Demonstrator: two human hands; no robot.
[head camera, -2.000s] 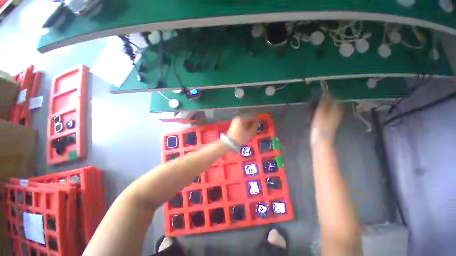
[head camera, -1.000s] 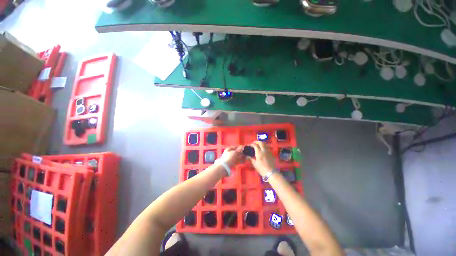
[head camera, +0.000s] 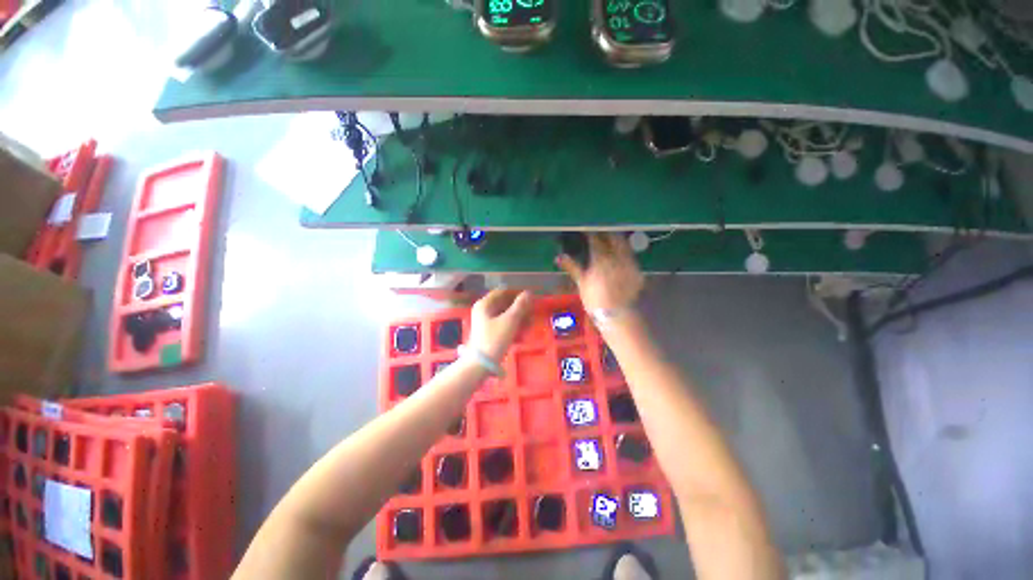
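The red-orange compartment tray (head camera: 532, 421) lies on the floor in front of me, with dark watch bodies in many pockets and several lit watch bodies (head camera: 581, 410) in its right part. My right hand (head camera: 609, 278) is at the lowest green shelf (head camera: 702, 254), fingers on a dark watch body (head camera: 575, 248) at the shelf's edge; a charger under it is hidden. My left hand (head camera: 496, 321) is over the tray's upper middle, fingers curled; I see nothing in it. White charging pucks (head camera: 427, 255) lie along the shelf.
Upper shelves (head camera: 532, 170) hold black chargers, tangled white cables and gold-rimmed watches (head camera: 632, 30). At left are a narrow red tray (head camera: 170, 227) with loose watches, leaning stacked trays (head camera: 108, 453) and cartons (head camera: 40, 329). A dark rack post (head camera: 867, 397) stands at right.
My right hand has moved from over the tray up to the lowest shelf with the dark watch body. My left hand has moved slightly up, apart from the right. The camera view has shifted.
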